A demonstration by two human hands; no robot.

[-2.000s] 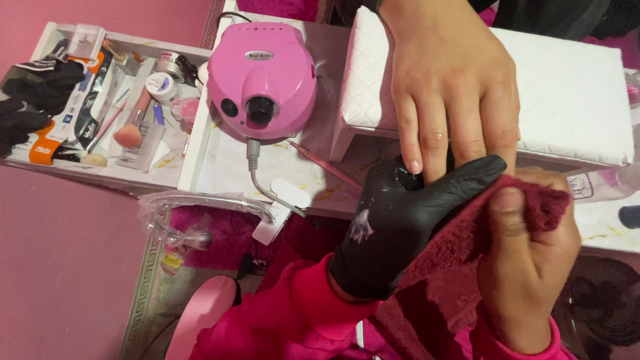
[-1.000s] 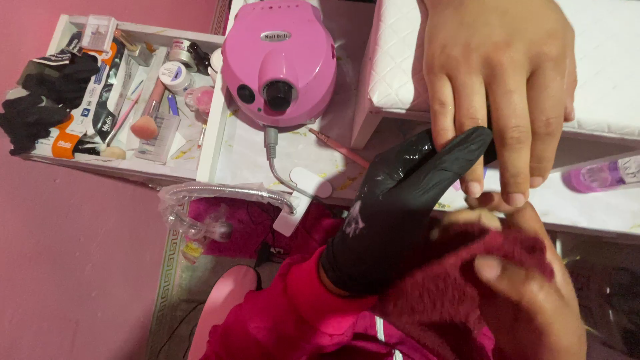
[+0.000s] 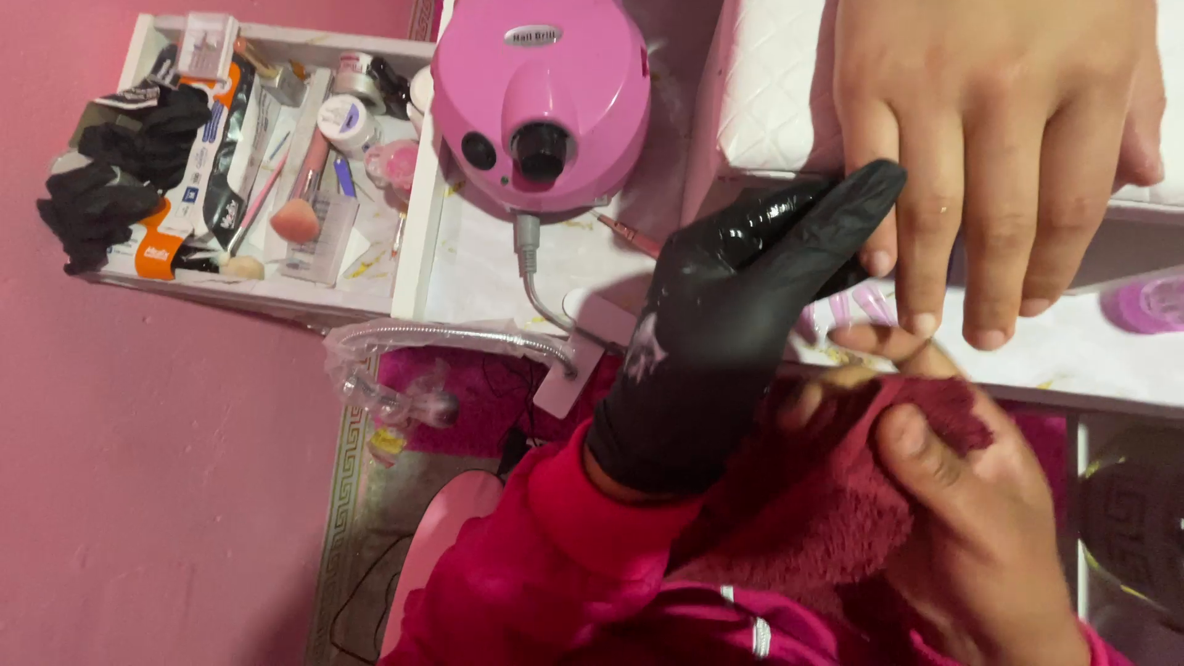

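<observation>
My left hand [image 3: 721, 342], in a wet black glove with a whitish smear near the wrist, has its thumb up against the outer finger of another person's hand [image 3: 999, 157]. Whether it grips that finger is unclear, as its own fingers are partly hidden. The other person's hand reaches down from the top right, palm down, fingers spread. Below those fingertips my bare right hand [image 3: 971, 499] holds a bunched burgundy towel [image 3: 832, 499], its thumb on top. Part of the towel hangs over my lap.
A pink nail drill unit [image 3: 546, 102] stands on the white desk, with a thin brush [image 3: 629, 233] nearby. At left, an open drawer [image 3: 356, 291] holds black gloves, brushes and jars. A quilted white armrest [image 3: 772, 102], a plastic-wrapped gooseneck [image 3: 453, 335] and a purple bottle [image 3: 1147, 303] are around.
Two seconds ago the towel in my right hand lay against the other person's fingers; now it is below them. My left hand's thumb has moved off their middle fingers toward the outer one.
</observation>
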